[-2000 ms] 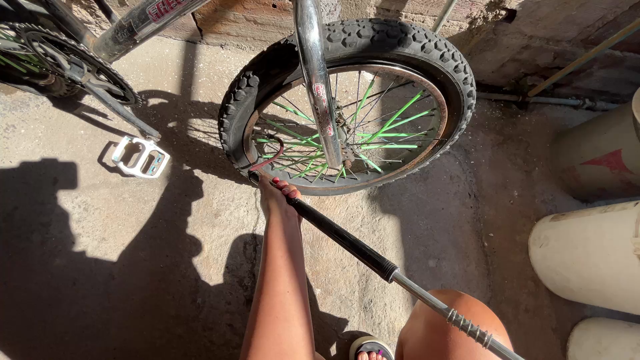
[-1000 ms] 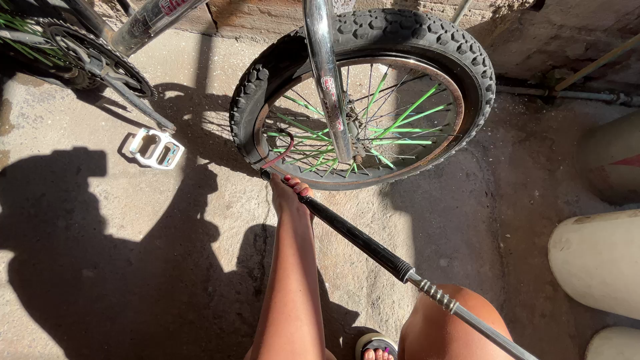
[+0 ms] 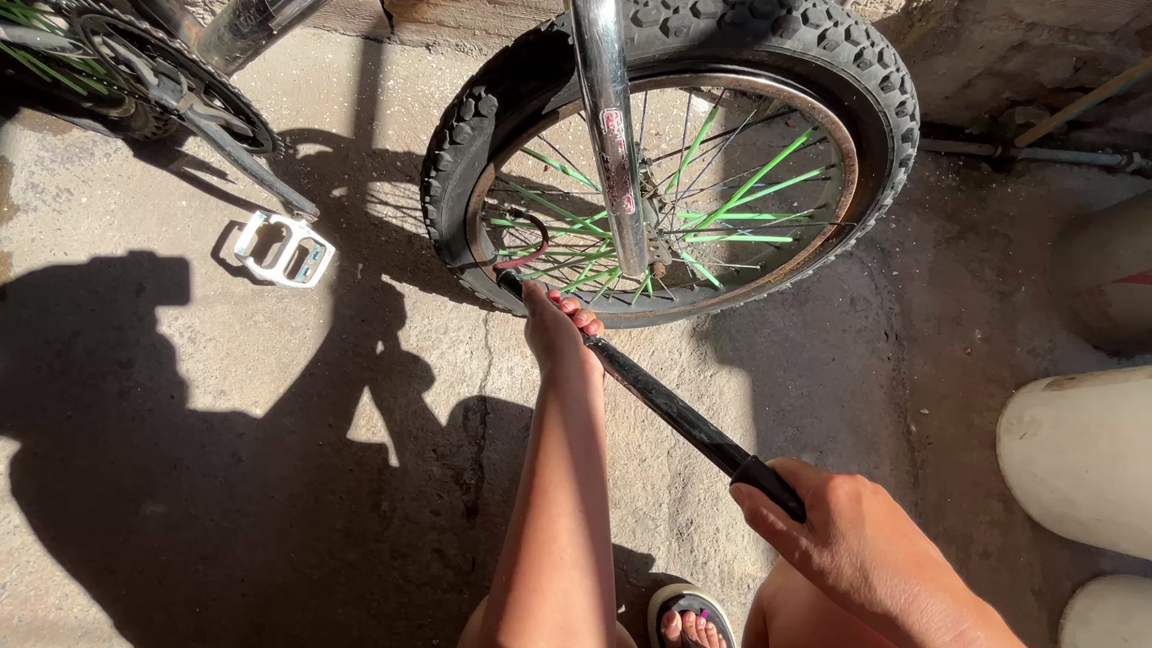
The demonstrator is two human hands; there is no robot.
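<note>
My left hand (image 3: 562, 324) is closed around the front end of a black bicycle hand pump (image 3: 670, 400), just below the wheel. From that end a thin reddish hose (image 3: 531, 256) curves up to the rim of the bicycle's front wheel (image 3: 661, 315); the valve joint is too small to make out. My right hand (image 3: 841, 522) grips the pump's handle at the lower right, and the handle sits against the barrel with no metal rod showing. Green sleeves cover some spokes, and the chrome fork leg (image 3: 615, 144) crosses the wheel.
At left are the chainring (image 3: 171, 90), crank and white pedal (image 3: 283, 250), above the concrete floor. Pale cylindrical containers (image 3: 1080, 459) stand on the right. A brick wall (image 3: 486, 22) and a thin pipe (image 3: 1071, 156) run behind the wheel. My sandalled foot (image 3: 688, 621) is at the bottom.
My right hand, out of view before, has come into view on the pump handle. The pump's long metal rod, extended earlier, has slid in. My left hand stays at the hose end.
</note>
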